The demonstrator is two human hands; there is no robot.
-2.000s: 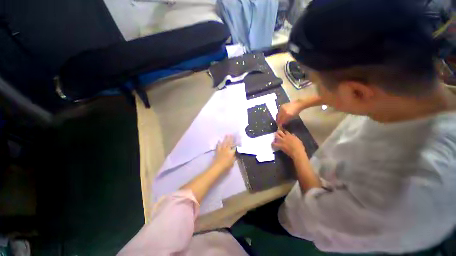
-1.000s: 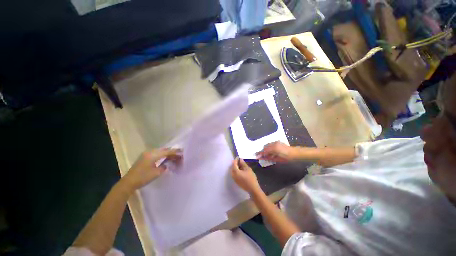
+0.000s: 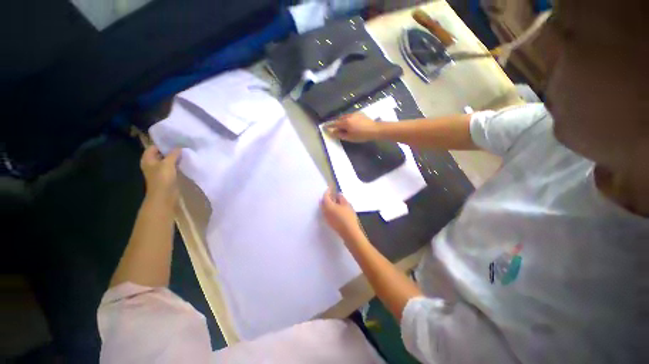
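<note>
My left hand (image 3: pixel 162 169), below a pale pink sleeve, grips the far left edge of the large pale lilac-white pattern sheet (image 3: pixel 274 213). The sheet lies across the left of the table, with a folded part at its far end. My right hand is not in view. Beside the sheet, a white pocket template (image 3: pixel 370 195) with a rounded opening lies on a dark speckled garment panel (image 3: pixel 405 231). A co-worker's hand (image 3: pixel 356 128) is at the template's far left corner, and their other hand (image 3: pixel 338 212) is at its near left side, by the sheet's edge.
A co-worker in a white shirt (image 3: pixel 526 242) leans in at the right. A steam iron (image 3: pixel 425 53) stands on the beige table (image 3: pixel 466 75) at the far right. Folded dark cloth (image 3: pixel 349 85) lies beyond the template. A black padded surface (image 3: pixel 185 35) runs along the far left.
My left hand has moved left and away from me, drawing the sheet's far part to the left and opening it out. The co-worker's one hand has moved to the template's far left corner.
</note>
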